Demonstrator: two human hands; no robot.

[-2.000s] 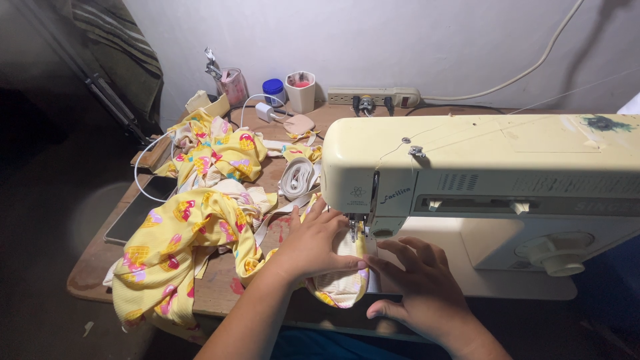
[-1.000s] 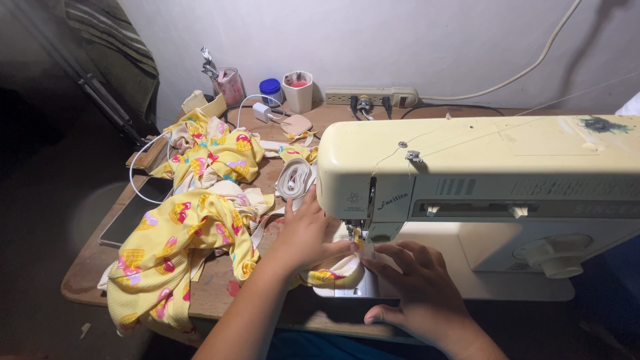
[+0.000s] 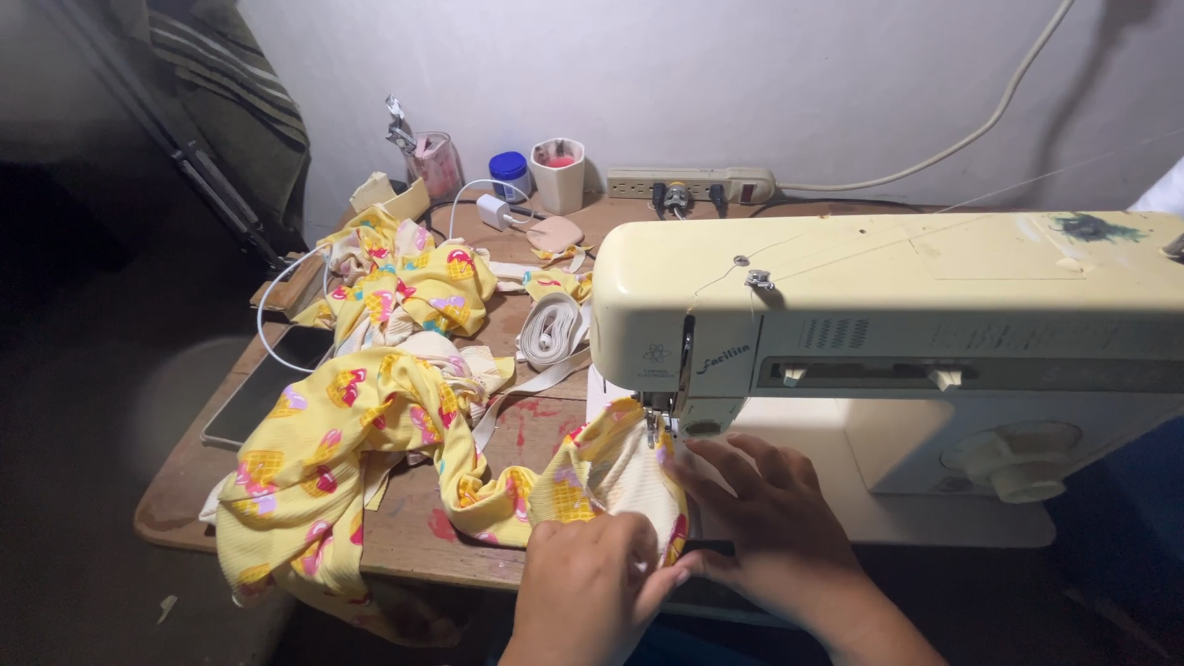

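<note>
A cream sewing machine stands on the right of the wooden table. Printed yellow fabric, its pale inner side turned up, lies under the presser foot. My left hand pinches the near edge of this piece between thumb and curled fingers. Beside the foot, my right hand rests with spread fingers, its fingertips touching the fabric's right edge and its thumb close to my left thumb. The fabric runs left into a larger bunched heap. The needle tip is too small to make out.
A roll of white elastic lies left of the machine, near fabric scraps. Behind are a power strip, a white cup, a blue-lidded jar and a charger with a cable. A dark flat device lies partly under fabric.
My left hand has moved from beside the presser foot toward the table's front edge and now grips the fabric there. More of the pale inner side shows. My right hand stays right of the foot.
</note>
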